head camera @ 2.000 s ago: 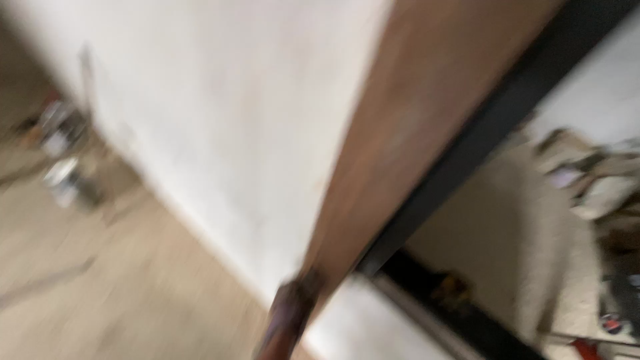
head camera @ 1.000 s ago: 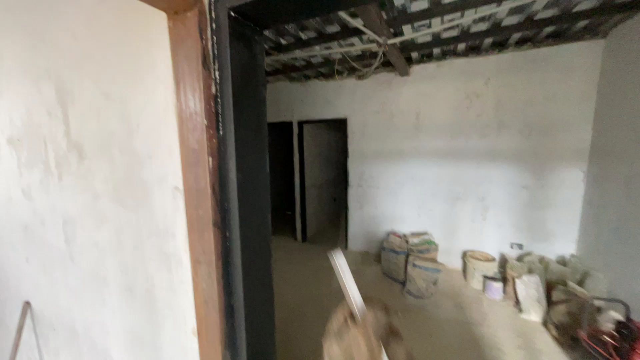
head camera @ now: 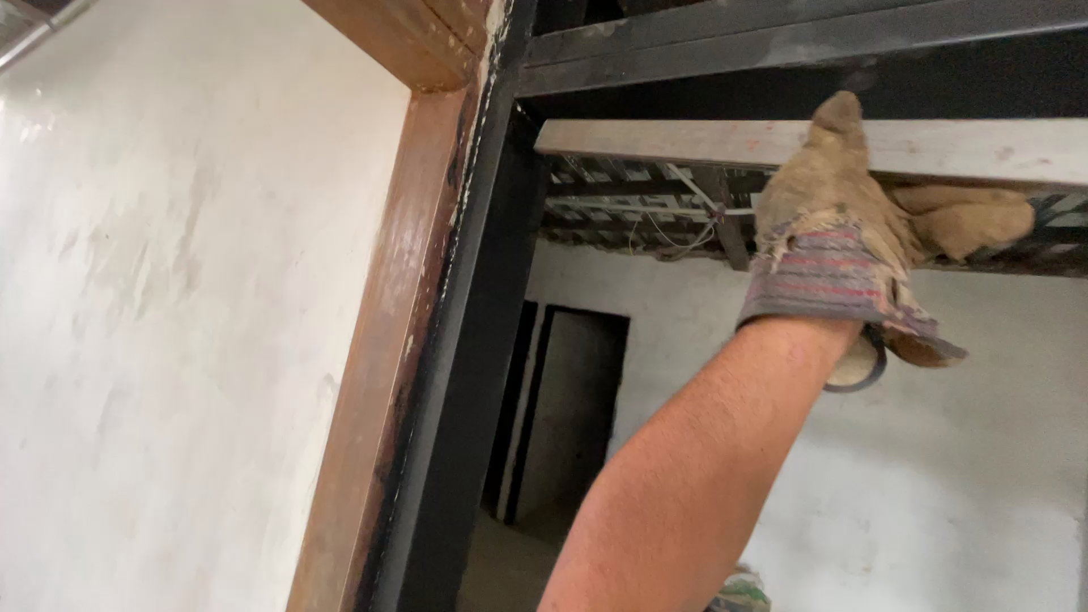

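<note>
My left hand (head camera: 829, 204) wears a worn tan work glove with a striped, frayed cuff. It holds a long pale board (head camera: 680, 140) from below, the thumb up across its near face and the fingers bent beneath it at the right. The board lies nearly level just under the black crosspiece (head camera: 722, 55) of a door frame. Its left end meets or sits very close to the black upright (head camera: 459, 340); I cannot tell whether they touch. A round-faced watch (head camera: 854, 365) shows at my left wrist. My right hand is out of view.
A brown wooden frame (head camera: 382, 323) stands left of the black upright, beside a stained white wall (head camera: 187, 297). Through the opening are a dark doorway (head camera: 569, 408), a white far wall (head camera: 892, 476), roof beams with loose cables (head camera: 688, 229), and part of a sack (head camera: 744, 591).
The gloved hand, low in the frame with a pale strip one second ago, is now raised at the top of the opening. The view has swung and tilted strongly.
</note>
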